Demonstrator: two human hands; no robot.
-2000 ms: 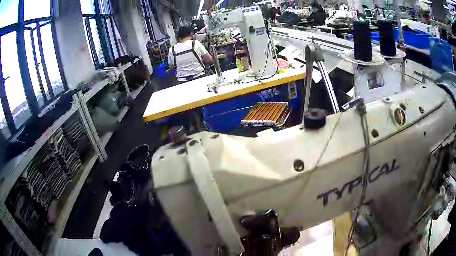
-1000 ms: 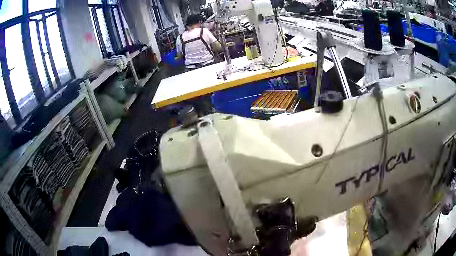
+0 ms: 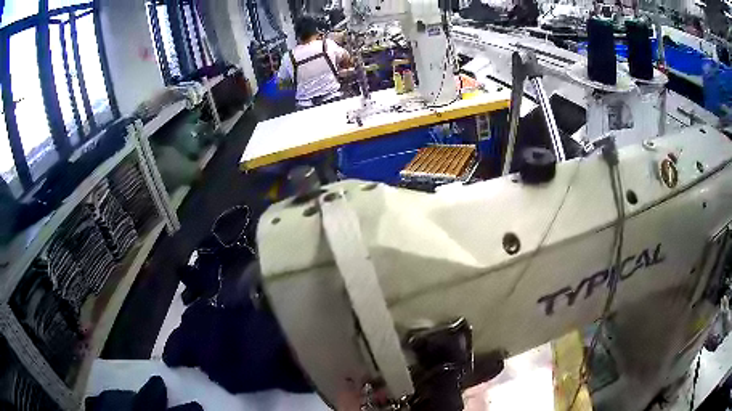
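Note:
The cream sewing machine head (image 3: 449, 249) marked TYPICAL fills the middle and right. A pale strip (image 3: 365, 293) runs down its left end to the dark presser area (image 3: 437, 353) at the bottom edge. A heap of dark cloth (image 3: 229, 341) lies on the white table behind and left of the head. A smaller dark cloth piece (image 3: 140, 396) lies at the bottom left. Neither of my hands can be made out; the lower picture edge and the machine head cut off the sewing area.
Two black thread cones (image 3: 602, 52) stand behind the head. A yellow-edged table (image 3: 301, 140) with another machine is ahead, a slatted wooden seat (image 3: 440, 161) below it. A person (image 3: 315, 68) is beyond. Shelves of stacked cloth (image 3: 84, 241) line the left.
The view has shifted, so the machine head sits further right and higher than two seconds ago. More of the small dark cloth at the bottom left shows.

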